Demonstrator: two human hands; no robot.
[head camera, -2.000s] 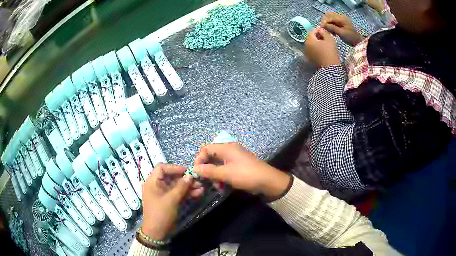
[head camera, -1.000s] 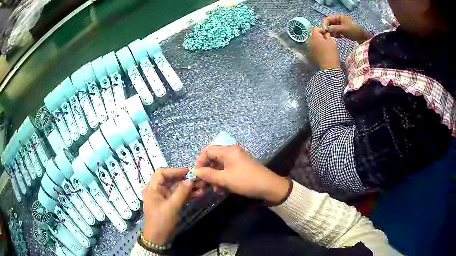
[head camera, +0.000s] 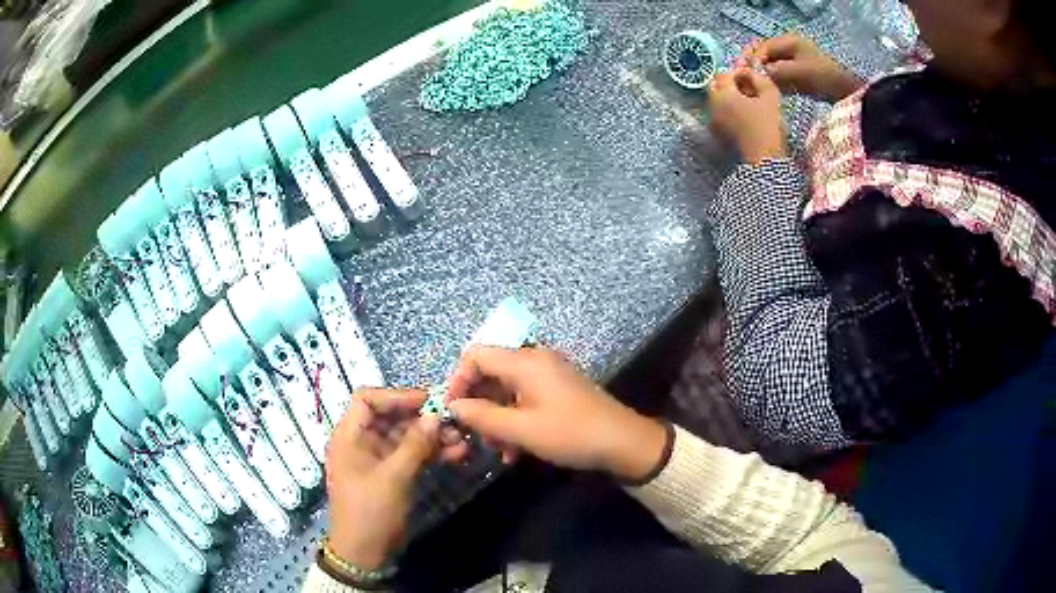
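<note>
My left hand (head camera: 382, 469) and my right hand (head camera: 550, 405) meet at the lower middle of the view, bare. Their fingertips pinch a tiny teal-and-white part (head camera: 438, 402) between them; its exact shape is too small to tell. A pale teal fan head (head camera: 507, 324) shows edge-on just behind my right hand, partly hidden by it. Rows of fan handles (head camera: 278, 429) with teal heads and white faces lie to the left, some with thin red or dark wires.
A teal heap of small parts (head camera: 510, 58) lies at the far side of the grey mat (head camera: 544, 209). A green conveyor belt (head camera: 266, 52) runs beyond. At the right a co-worker in checked sleeves (head camera: 770, 301) works beside a fan head (head camera: 693, 59).
My right hand has shifted slightly down, and more of the teal piece behind it shows. The small part stays between my fingertips. The co-worker's hands and fan head have moved a little.
</note>
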